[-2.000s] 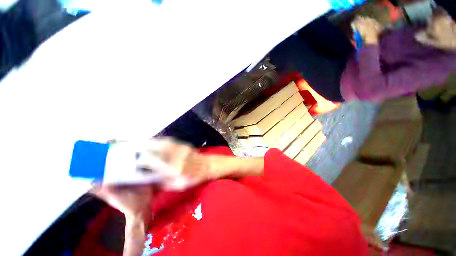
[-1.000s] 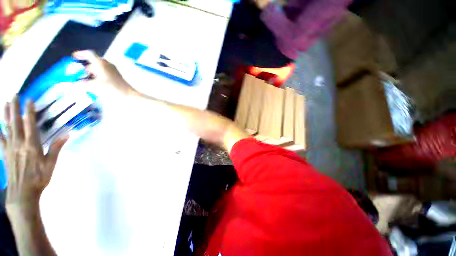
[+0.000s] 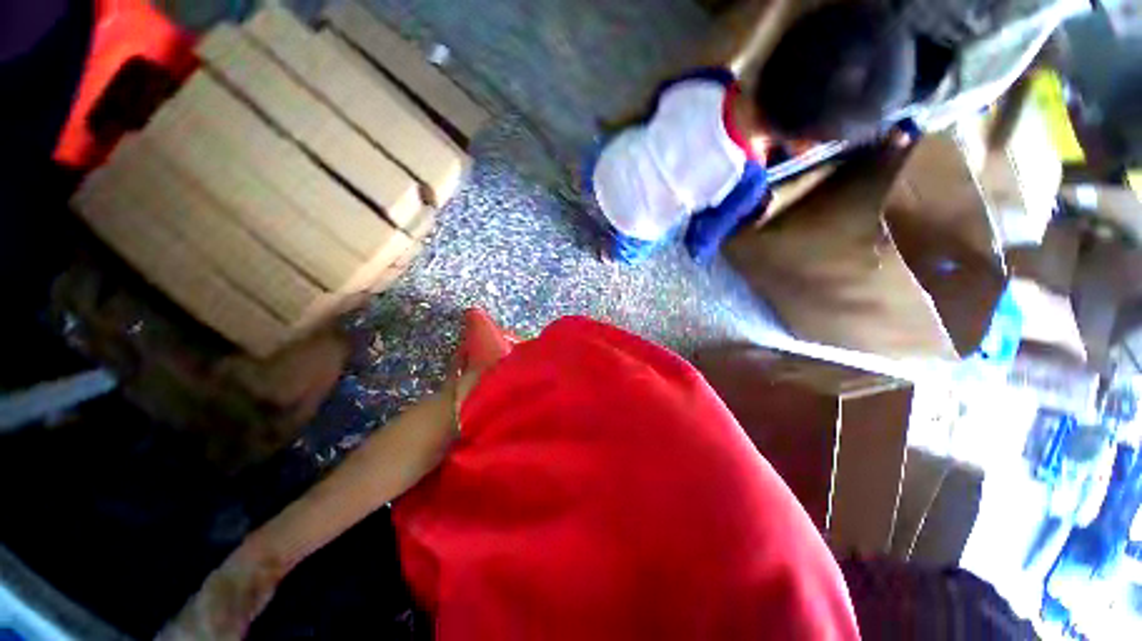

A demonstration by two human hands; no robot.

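My right arm reaches from the red sleeve down to the lower left. My right hand point(image 3: 226, 604) is dark, blurred and cut off by the bottom edge, so I cannot tell whether it holds anything. My left hand is not in view. No retail box shows in a hand. A blue-white edge point(image 3: 40, 607) shows in the lower left corner; I cannot tell what it is.
Stacked brown cartons point(image 3: 276, 175) stand at upper left beside an orange-red stool point(image 3: 132, 63). A dark-haired person in white, blue and red point(image 3: 676, 157) is low on the grey speckled floor point(image 3: 539, 238). Brown cartons point(image 3: 870, 463) stand at right, with blurred blue-white items point(image 3: 1077, 488) beyond.
The view has swung right, away from the white bench and the blue-white boxes. My left hand has left the picture. My right hand is now at the lower left edge.
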